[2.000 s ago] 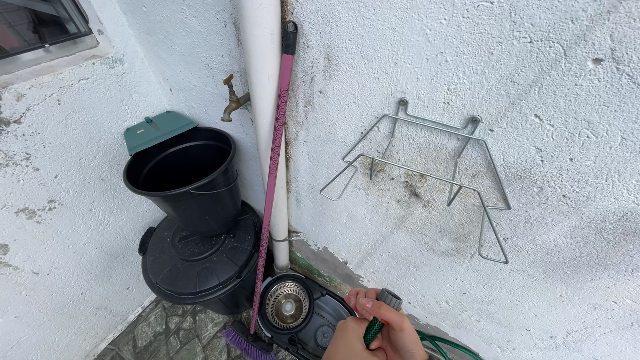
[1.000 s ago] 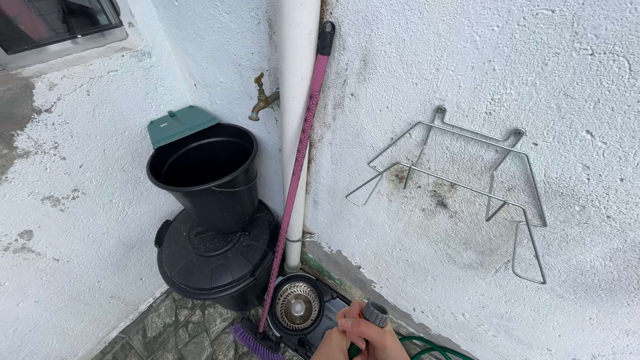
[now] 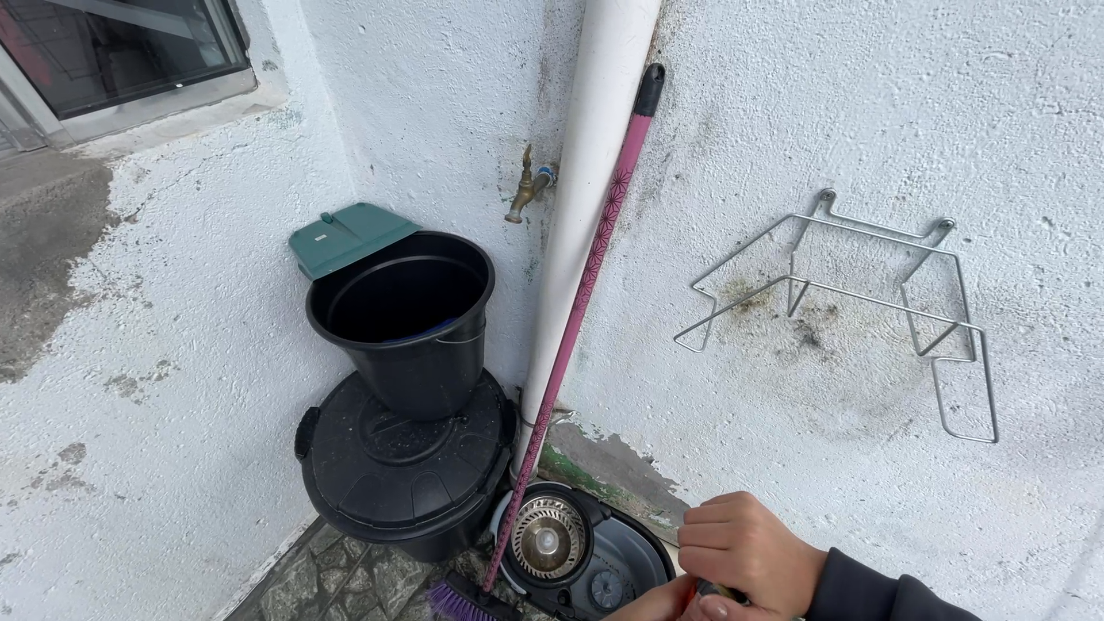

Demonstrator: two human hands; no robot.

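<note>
Close together at the bottom edge are my left hand [image 3: 668,602] and my right hand [image 3: 750,548]. Between them shows a small dark fitting [image 3: 723,592] with an orange part, mostly covered by fingers. My left hand grips it from below, its thumb at the lower edge of the view. My right hand is curled in a fist above, a dark sleeve at its wrist; what lies inside that fist is hidden. Just left of the hands, a spin-mop bucket [image 3: 630,548] with a metal basket stands on the floor.
A pink-handled broom [image 3: 582,302] leans by a white pipe [image 3: 595,112], near a brass tap [image 3: 523,191]. A black bucket [image 3: 423,371] with a green dustpan [image 3: 358,237] sits on a lidded black bin [image 3: 401,474]. A wire rack [image 3: 871,297] is fixed to the wall.
The green hose and grey connector seen at my hands earlier no longer show. My right hand now forms a fist above my left.
</note>
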